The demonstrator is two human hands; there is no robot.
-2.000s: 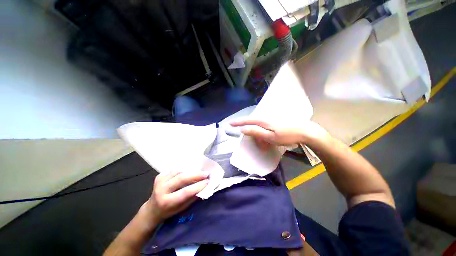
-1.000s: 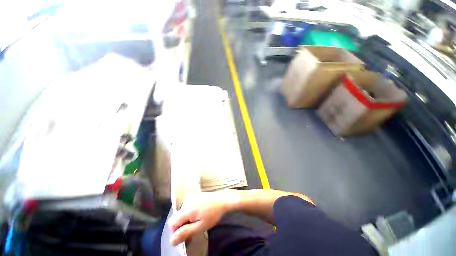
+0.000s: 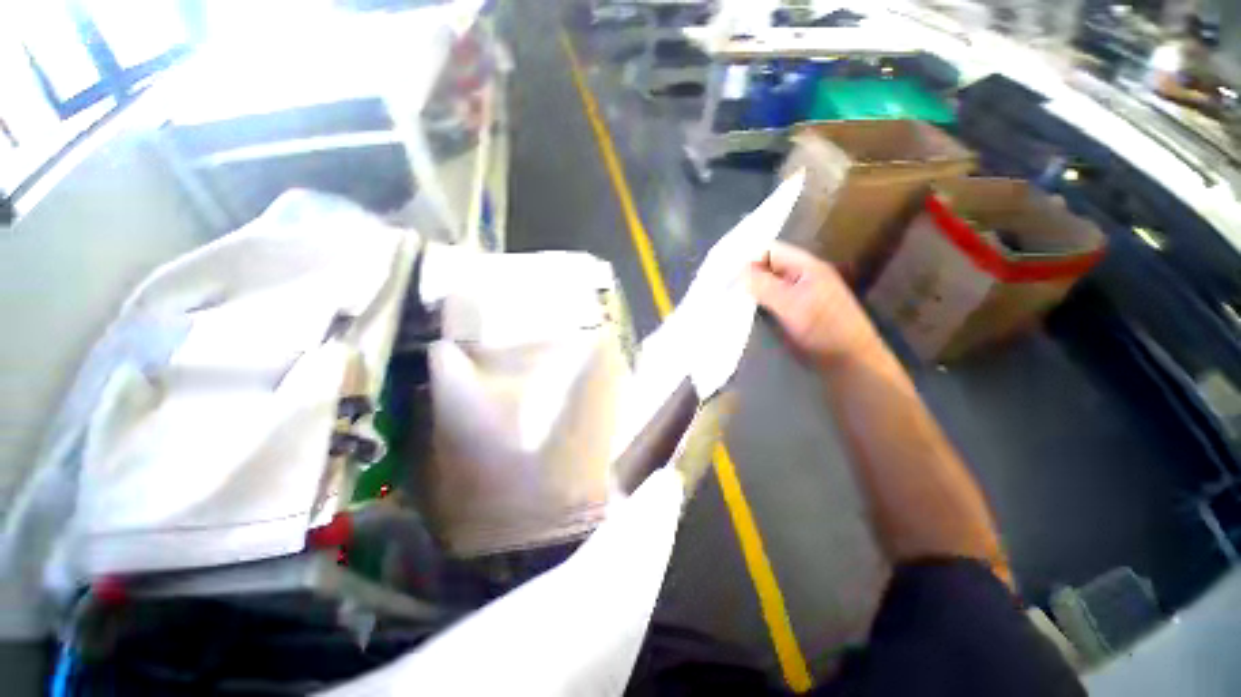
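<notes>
My right hand is right of centre, with its fingers closed on the upper right edge of an off-white cover panel. The panel hangs stretched from the hand down to the lower left picture edge. A dark grey patch shows on its middle, beside a narrow tan fold. My left hand is not in the picture. The lower panel stack lies behind the held panel, left of the yellow line, with a white draped piece on top.
The upper panel stack is on a rack with red fittings at the left. Two open cardboard cartons stand on the grey floor at the right. A yellow line runs along the aisle. A person is at the far upper right.
My right hand has risen and moved right, lifting the panel's edge. The panel now spreads across the lower middle. The lower stack shows a white draped top.
</notes>
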